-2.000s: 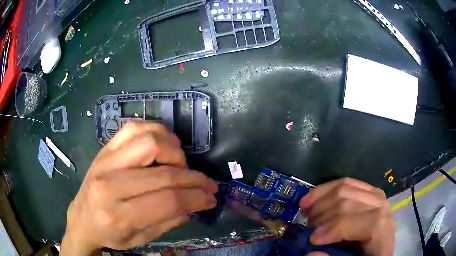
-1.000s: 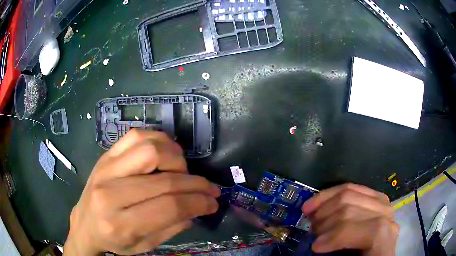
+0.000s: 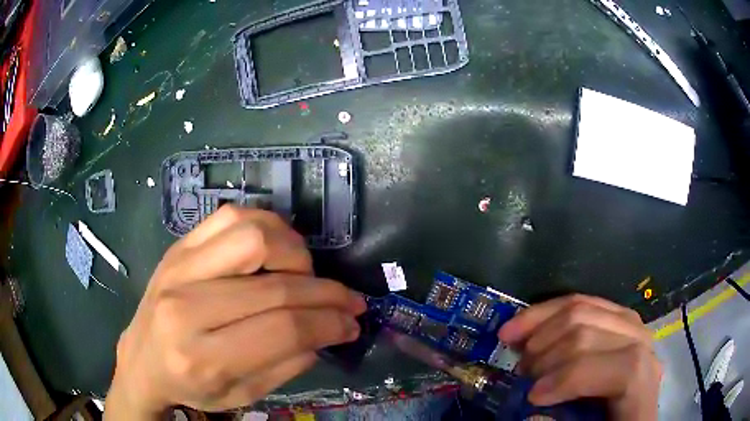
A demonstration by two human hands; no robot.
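Observation:
My right hand point(image 3: 588, 353) grips the right end of the blue circuit board point(image 3: 457, 316) and also holds the dark blue soldering iron point(image 3: 477, 378). The iron's brass collar shows below the board, with its thin blurred tip pointing left along the board's lower edge. My left hand point(image 3: 238, 316) pinches a dark piece point(image 3: 352, 344), which looks like the display, at the board's left end. The contact between the two parts is partly hidden by my left fingertips. The board's socket face is up, above the mat's near edge.
The middle housing point(image 3: 284, 185) lies behind my left hand. The front housing point(image 3: 354, 53) lies at the far side. A white card point(image 3: 633, 148) is on the right. A screw cup point(image 3: 54, 148), small frame point(image 3: 100, 191) and pale blue-grey dotted piece point(image 3: 79, 253) are left.
The hands, board and iron keep nearly the same places. The iron's brass collar shows a little more clearly below the board. The whole view shifts slightly.

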